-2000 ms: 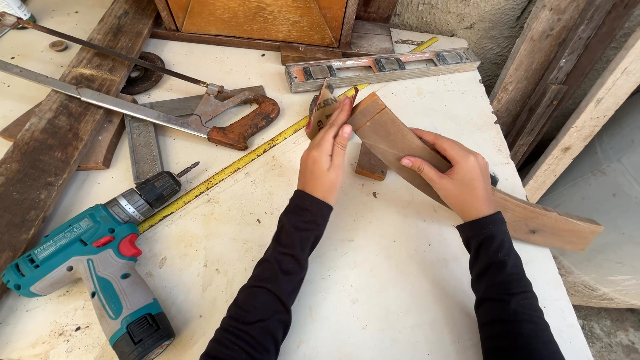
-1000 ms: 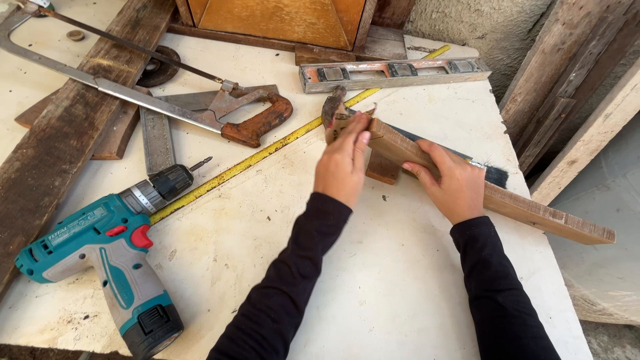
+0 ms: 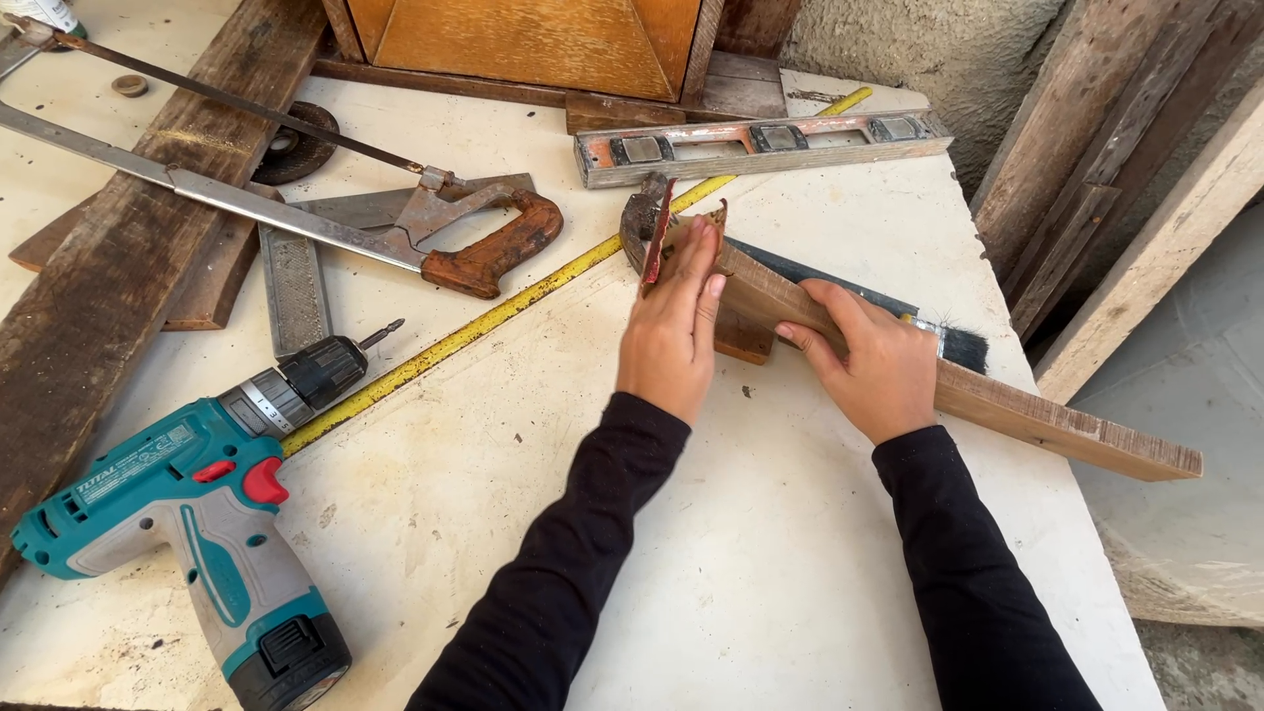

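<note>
My right hand grips a wooden board, which slants down to the right and juts past the table edge. Against the board's left end, my left hand presses a folded sheet of sandpaper, red on one face, with its fingers nearly straight. Just behind the sheet shows a hammer head; its dark handle seems to run behind the board. A brush with black bristles lies beyond my right hand. Under the board is a small wood block.
At left lie a teal cordless drill, a hacksaw, a metal square, an abrasive disc and a dark plank. A yellow metal ruler crosses the table diagonally. Behind are a spirit level and a wooden cabinet; timbers lean at right.
The board has been tilted so that its narrow edge faces up more than two seconds ago. My left hand stays at its end with the sandpaper. The brush has come into sight behind the board.
</note>
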